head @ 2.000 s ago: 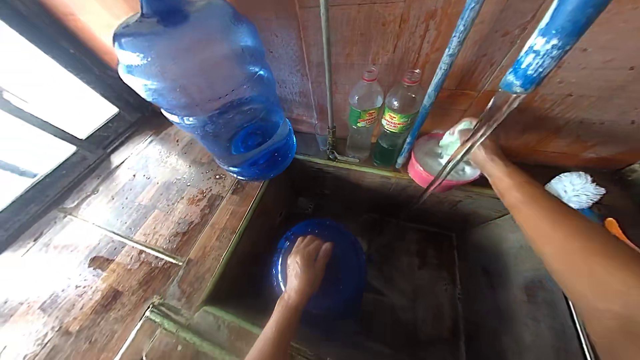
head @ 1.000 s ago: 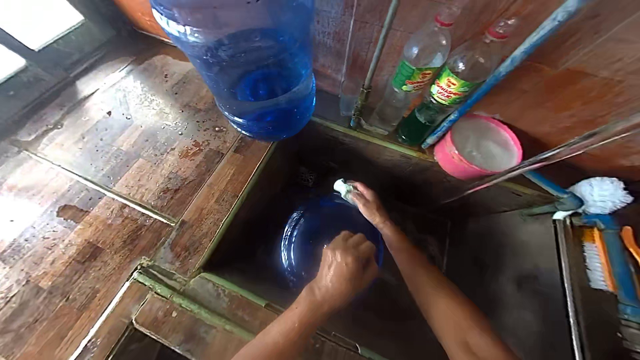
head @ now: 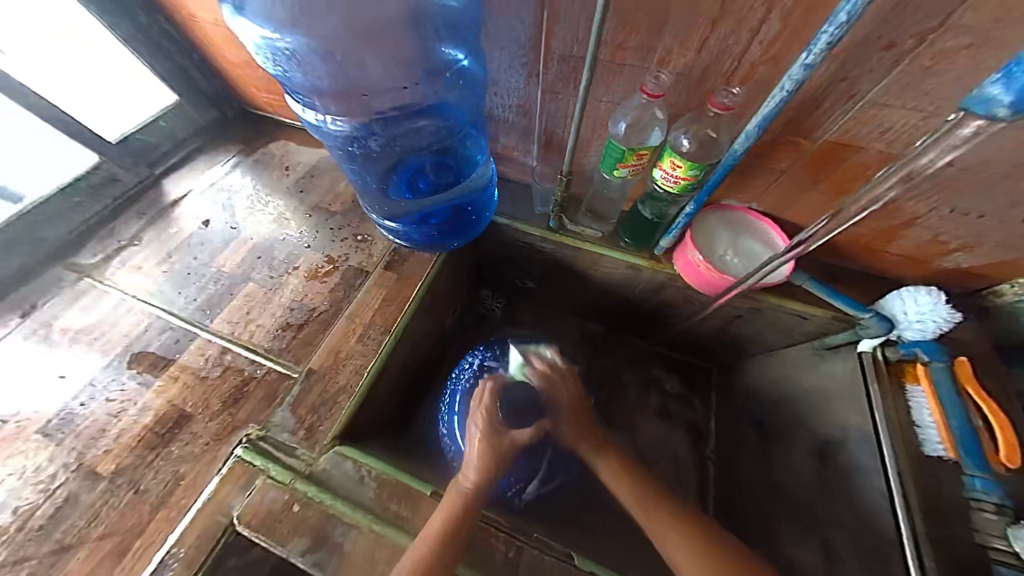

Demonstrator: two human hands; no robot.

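Note:
A blue plastic water jug (head: 468, 408) stands in the dark tiled sink basin (head: 640, 384), its mouth toward me. My left hand (head: 492, 432) curls its fingers and thumb around the jug's neck. On the neck's right side, my right hand (head: 560, 392), blurred, holds a pale green and white sponge or cloth (head: 528, 360) against the jug. The lower part of the jug is hidden by my hands and the shadow. From a blue pipe (head: 996, 92) at the upper right, a stream of water (head: 848, 208) runs down into the basin.
A large blue water jug (head: 432, 184) stands on the tiled counter (head: 200, 280), left of two plastic bottles (head: 628, 152) (head: 680, 168). On the back ledge sits a pink tub (head: 696, 268). A white round brush (head: 916, 314) and orange-handled brushes (head: 988, 412) lie at the right.
My right hand has come from the pink tub to the jug in the basin, bringing the sponge or cloth. My left hand has shifted to the jug's neck.

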